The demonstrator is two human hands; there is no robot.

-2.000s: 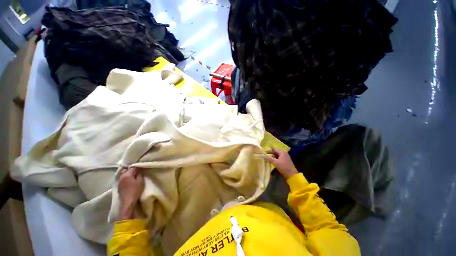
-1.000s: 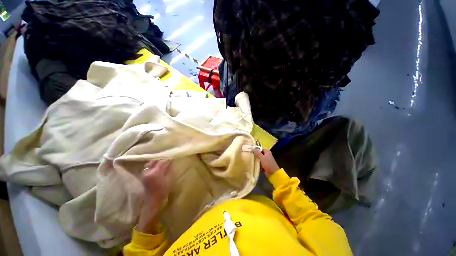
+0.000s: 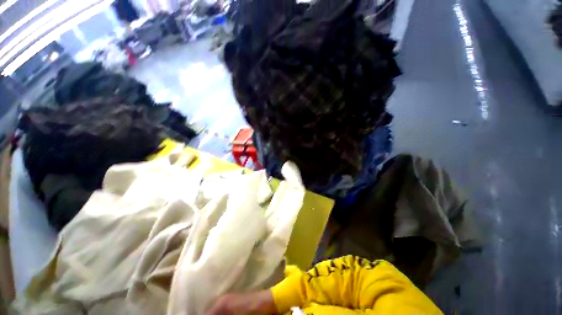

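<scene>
The cream jacket or coat (image 3: 145, 215) lies as a thick heap on the yellow-topped table (image 3: 310, 227), with a fold raised at its right side. My right hand (image 3: 243, 303) is at the bottom edge, against the cream cloth. It is blurred and partly cut off, so I cannot tell whether its fingers grip the cloth or hold a tool. The yellow sleeve (image 3: 357, 286) reaches in from the right. My left hand is out of the picture.
Dark plaid garments (image 3: 314, 92) are piled high over blue denim (image 3: 377, 154) beyond the table. Another dark pile (image 3: 86, 135) is at left beside a white panel edge (image 3: 28, 231). A red stool (image 3: 244, 147) stands behind. Olive-grey cloth (image 3: 425, 197) hangs at right.
The view has tilted up, showing more of the floor. My right hand has moved left and down from the table's right corner. My left hand has left the picture. The cream cloth has shifted.
</scene>
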